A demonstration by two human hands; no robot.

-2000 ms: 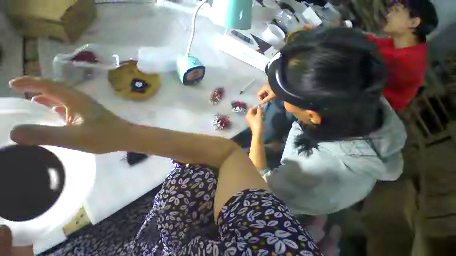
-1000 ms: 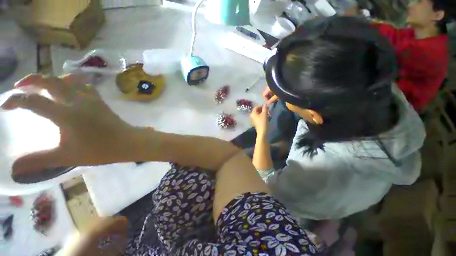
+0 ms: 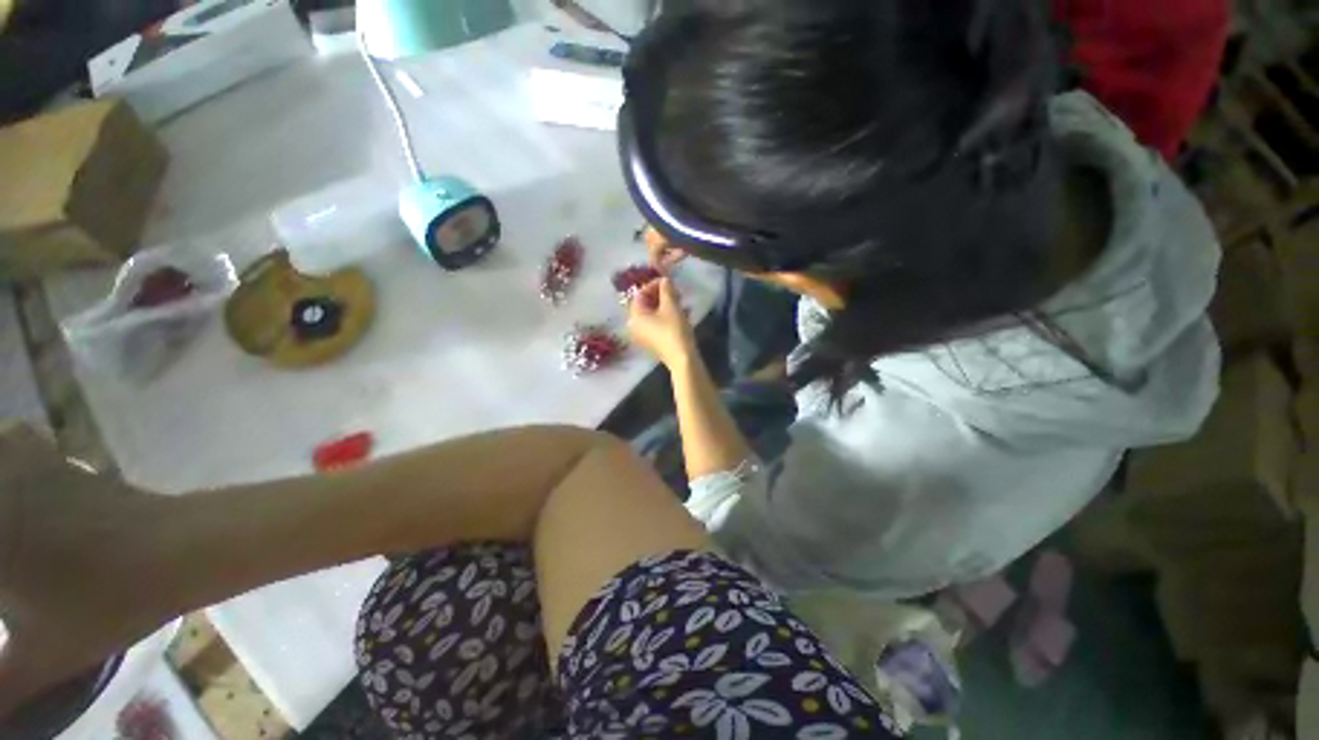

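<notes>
My right hand is at the left edge, blurred and cut off by it, with my bare forearm reaching across from the centre. Its fingers are not clearly visible, so its grip cannot be told. Below it at the lower left corner, part of a round dark surface shows with a pale rim, mostly hidden by the hand and cut off. My left hand is out of view. A bright red piece lies on the pale table just beyond my forearm.
An amber disc, clear bag and teal lamp stand beyond my arm. Red speckled bundles lie near a seated person at the right. A cardboard box is at the upper left. Floral clothing shows below.
My right hand has moved left and down, partly out of the picture, and so has the round part. My left hand has left view. The red piece beyond my forearm now shows.
</notes>
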